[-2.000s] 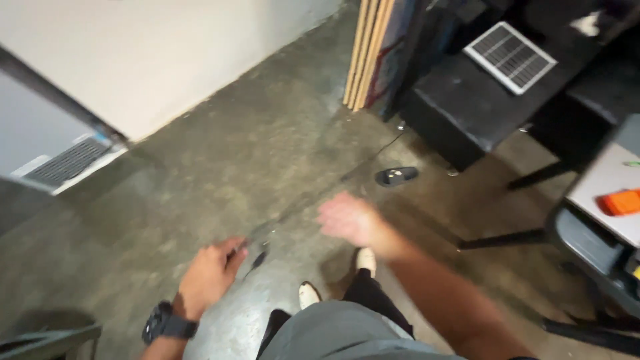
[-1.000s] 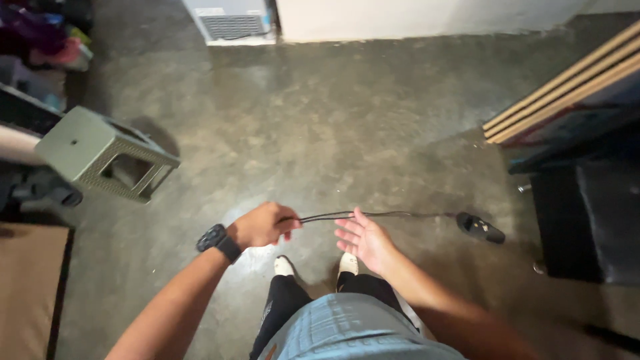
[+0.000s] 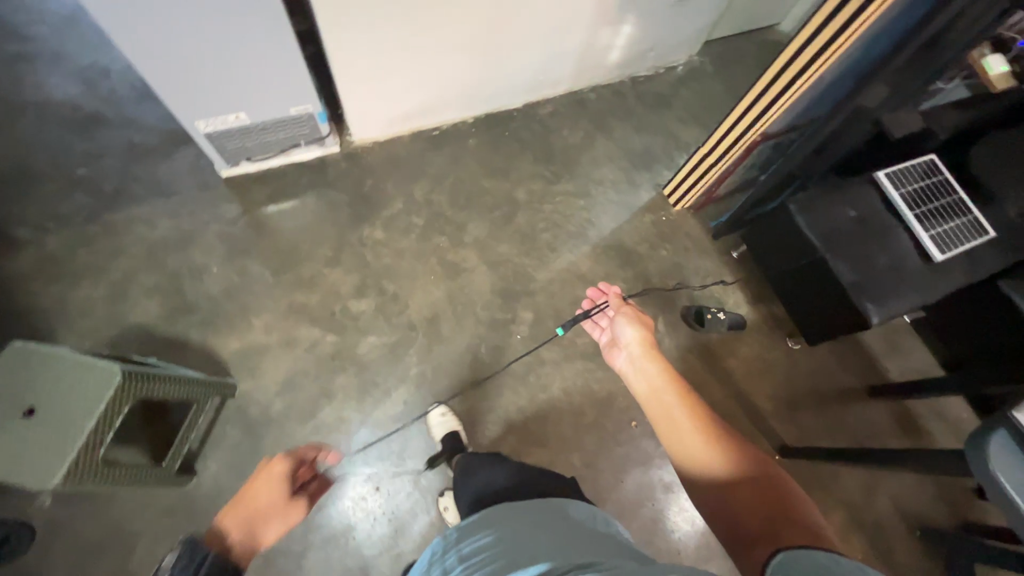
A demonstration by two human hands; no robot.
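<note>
A thin black cable (image 3: pixel 504 368) runs slantwise between my two hands above the concrete floor. My left hand (image 3: pixel 276 492), blurred and with a black watch at the wrist, pinches its lower left part. Across the palm of my right hand (image 3: pixel 620 324) lie cable strands, under the thumb, with the fingers partly spread. Just left of that palm the cable carries a small teal piece (image 3: pixel 560 330). Past my right hand the strands look twisted and reach toward a black bench. A dark end piece (image 3: pixel 434 460) hangs near my left shoe.
A grey-green stool (image 3: pixel 152 416) lies at the left. At the right, a small solar panel (image 3: pixel 936 208) rests on the black bench (image 3: pixel 840 256), with a black slide sandal (image 3: pixel 714 318) on the floor beside it. Wooden strips (image 3: pixel 744 104) and a white wall (image 3: pixel 496 56) stand beyond.
My hands were close together one second ago and are now far apart, with a long stretch of cable between them. The teal piece now shows beside my right hand. The view has swung right.
</note>
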